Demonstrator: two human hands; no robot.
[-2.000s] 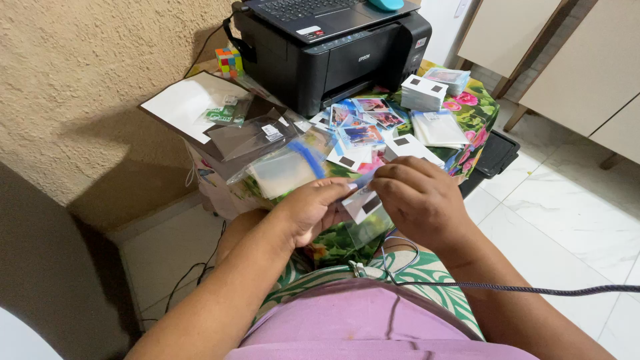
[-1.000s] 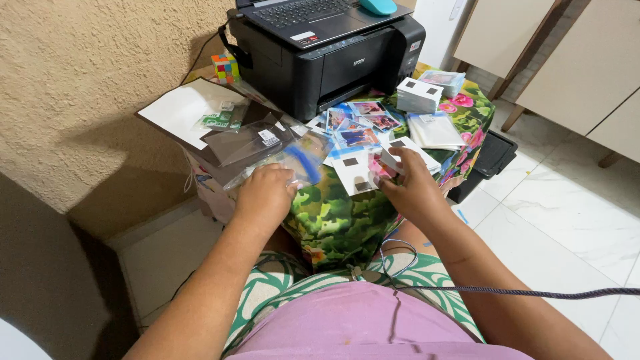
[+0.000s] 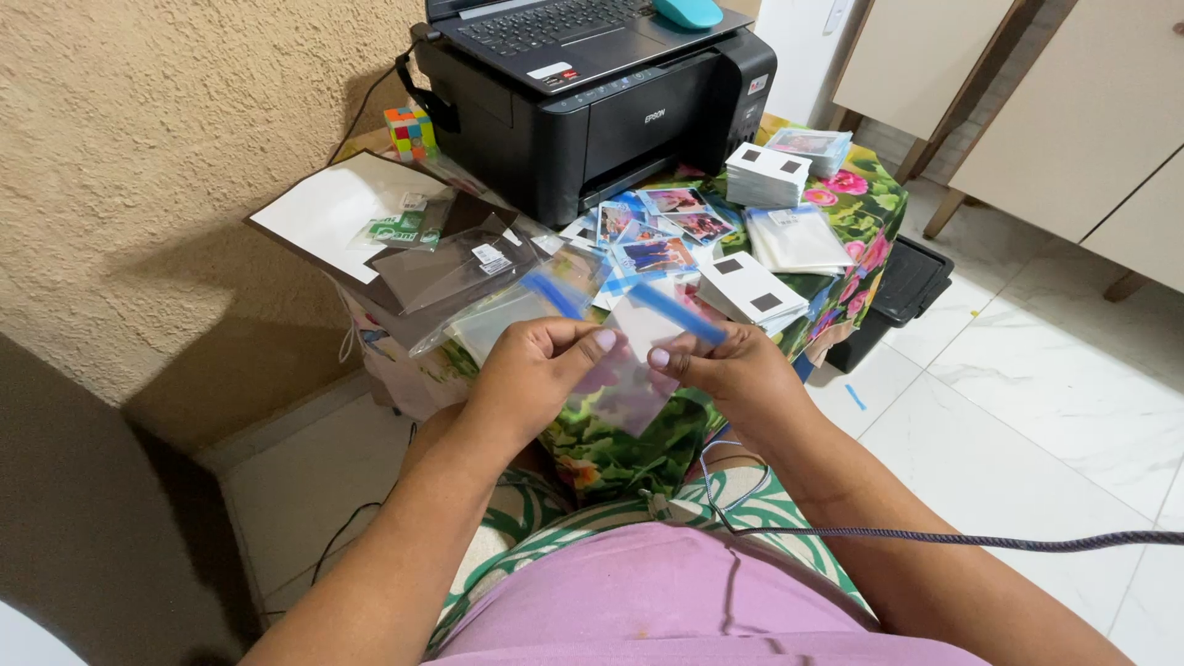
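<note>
Between my hands is a small clear plastic bag (image 3: 638,398) with a blue strip along its top edge. My left hand (image 3: 536,379) pinches its left side between thumb and forefinger. At its right side, my right hand (image 3: 740,370) grips it near the blue strip. Just beyond lie printed photos (image 3: 652,254) with blue borders and white cards with dark squares (image 3: 754,287). Left of them, partly behind my left hand, rests a pack of clear bags (image 3: 490,319) with a blue edge.
A black Epson printer (image 3: 638,120) carries a laptop (image 3: 573,32) and a teal mouse (image 3: 689,11). Stacked cards (image 3: 766,176), more bags (image 3: 800,239), a puzzle cube (image 3: 410,132) and a dark folder (image 3: 324,213) surround the photos. A cord (image 3: 971,536) crosses my right forearm.
One second ago my hands were apart, the left at the bag pack and the right at the white cards. Now they have come together on a single clear bag.
</note>
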